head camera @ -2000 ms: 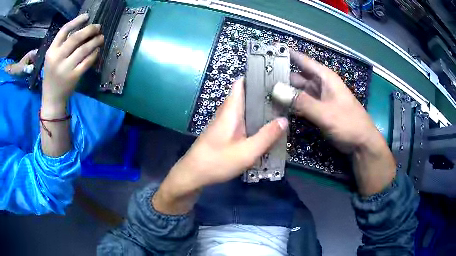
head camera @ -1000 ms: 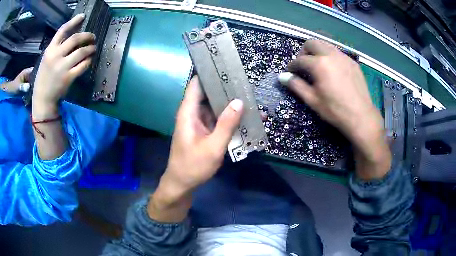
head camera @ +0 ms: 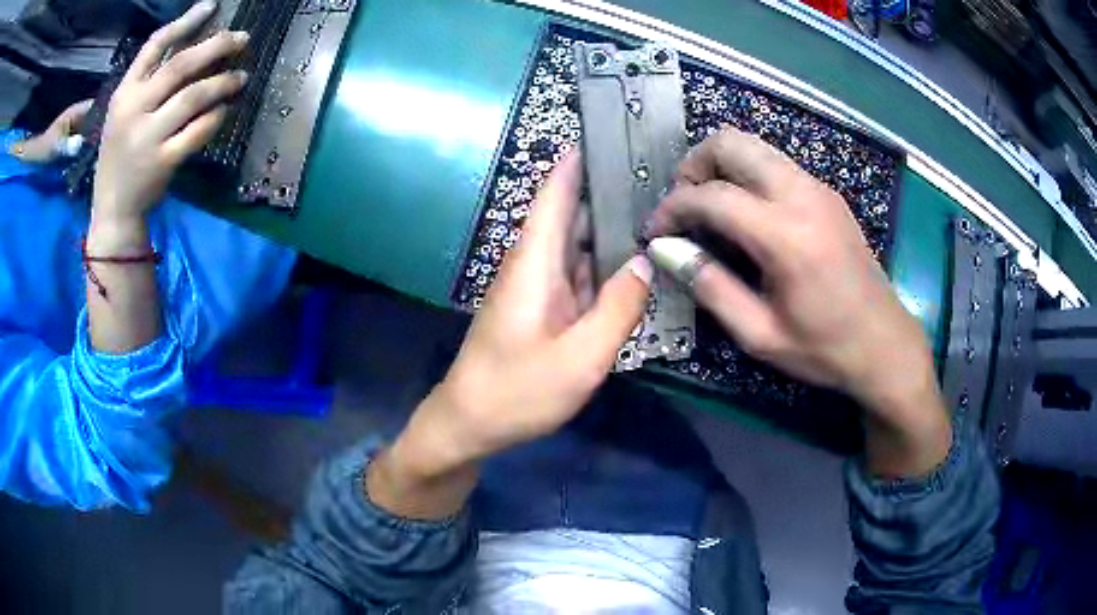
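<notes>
My left hand [head camera: 517, 318] holds a grey metal housing plate [head camera: 616, 156] nearly upright over the tray, thumb on its face and fingers behind its left edge. The plate has holes at both ends and along its face. My right hand [head camera: 800, 270] is at the plate's right side, its fingertips close together at the middle of the face. A pale finger cot [head camera: 677, 255] covers its thumb tip. Whether a nut is between these fingertips cannot be told. The black parts tray [head camera: 473, 240] lies behind the plate, full of small nuts [head camera: 517, 168]; the hands and plate hide its middle.
At left, a person in a blue smock [head camera: 90, 396] has a hand on stacked dark housings [head camera: 247, 72], with a single plate [head camera: 289, 114] beside them. More plates [head camera: 966, 312] lie at right near a grey machine frame [head camera: 1059, 372]. A silver conveyor rail [head camera: 722, 60] runs behind the tray.
The plate was tilted left in my left hand and is now more upright and further right. My right hand has moved from over the nuts to the plate's face.
</notes>
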